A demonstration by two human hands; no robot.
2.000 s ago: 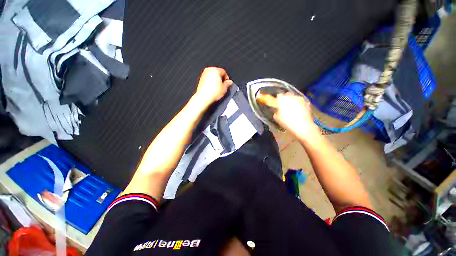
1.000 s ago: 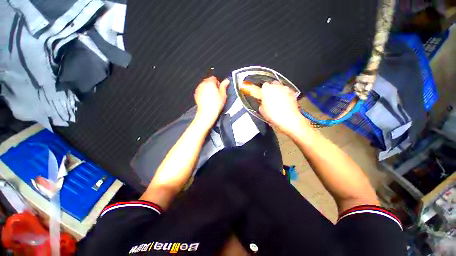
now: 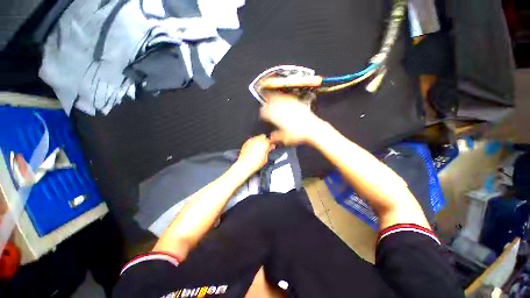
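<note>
A dark grey-blue garment panel (image 3: 174, 180) with white patches lies at the table's near edge, partly under my left forearm. My left hand (image 3: 255, 152) pinches its far edge. My right hand (image 3: 287, 119) is off the iron's handle, just beyond my left hand, with its fingers pointing down near the panel's edge. It is blurred, and its fingertips are partly hidden, so its hold is unclear. The steam iron (image 3: 285, 83), with a pale rim and orange-brown handle, rests on the black ribbed table (image 3: 203, 125) beyond my right hand.
A heap of grey and white pieces (image 3: 110, 58) lies at the far left. A blue case (image 3: 49, 174) is on a pale box at the left. The iron's blue hose (image 3: 348, 75) runs right into a patterned covering. A blue mesh basket (image 3: 357, 204) stands below the table at the right.
My right hand has let go of the iron, which now rests farther onto the table, and has come close to my left hand. The view has turned, and the cloth heap shows farther right.
</note>
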